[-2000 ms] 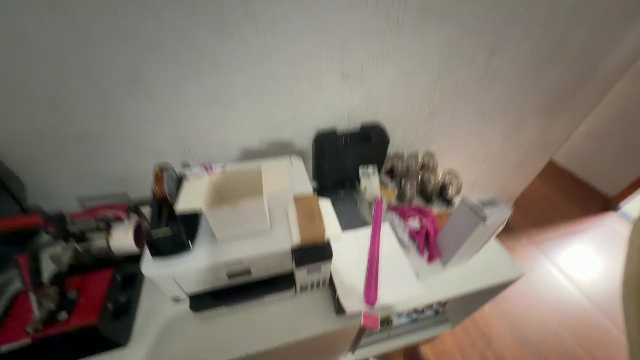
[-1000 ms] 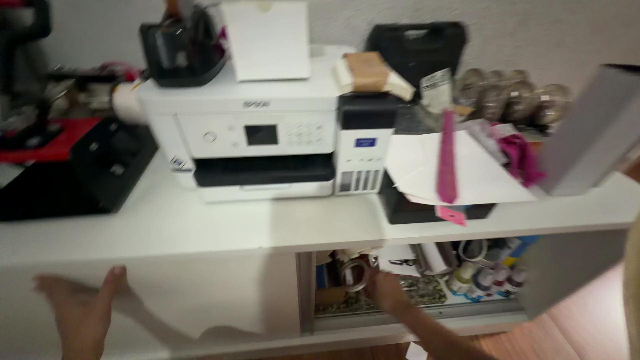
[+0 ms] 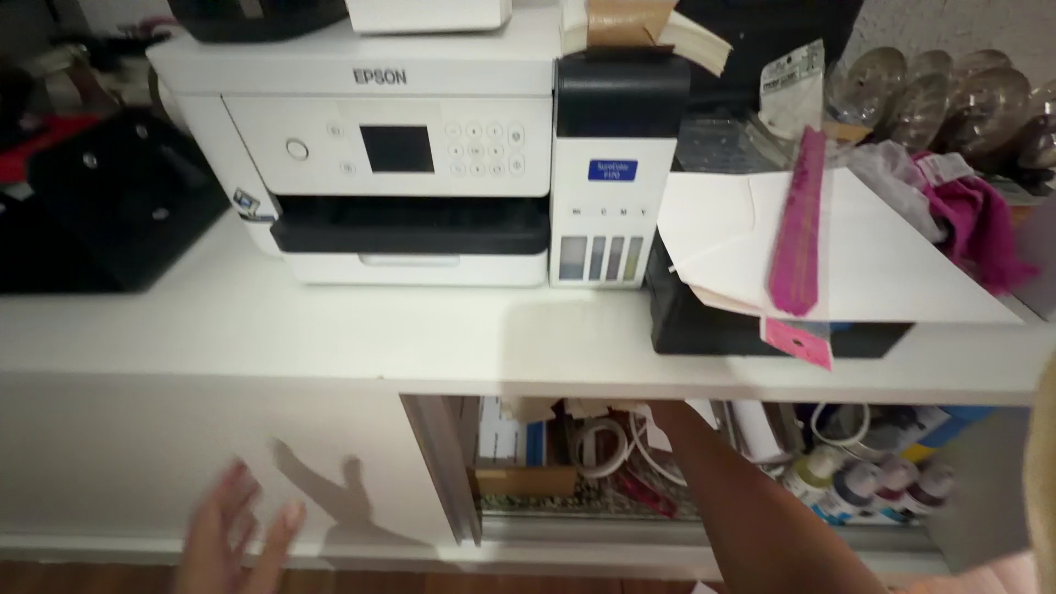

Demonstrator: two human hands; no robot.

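Observation:
My left hand (image 3: 239,528) hovers with spread fingers in front of the white cabinet door (image 3: 330,470), its shadow falling on the door. My right forearm reaches up into the open cabinet compartment below the top; my right hand (image 3: 664,412) is mostly hidden under the cabinet edge, so its fingers do not show. Near it in the compartment are a coiled white cable (image 3: 601,448), white papers and boxes, and a dark red item (image 3: 646,493). Ink bottles (image 3: 858,483) stand at the compartment's right side.
On the white cabinet top (image 3: 396,338) stands an Epson printer (image 3: 412,165). White sheets (image 3: 726,223) with a packaged magenta strip (image 3: 799,223) lie on a black box (image 3: 701,322). Magenta fabric (image 3: 973,214) and clear round items (image 3: 990,107) are at the right, a black case (image 3: 124,206) at the left.
The view has moved closer to the cabinet. My right hand has gone from the front of the open compartment to further inside, under the top. My left hand stays raised before the door.

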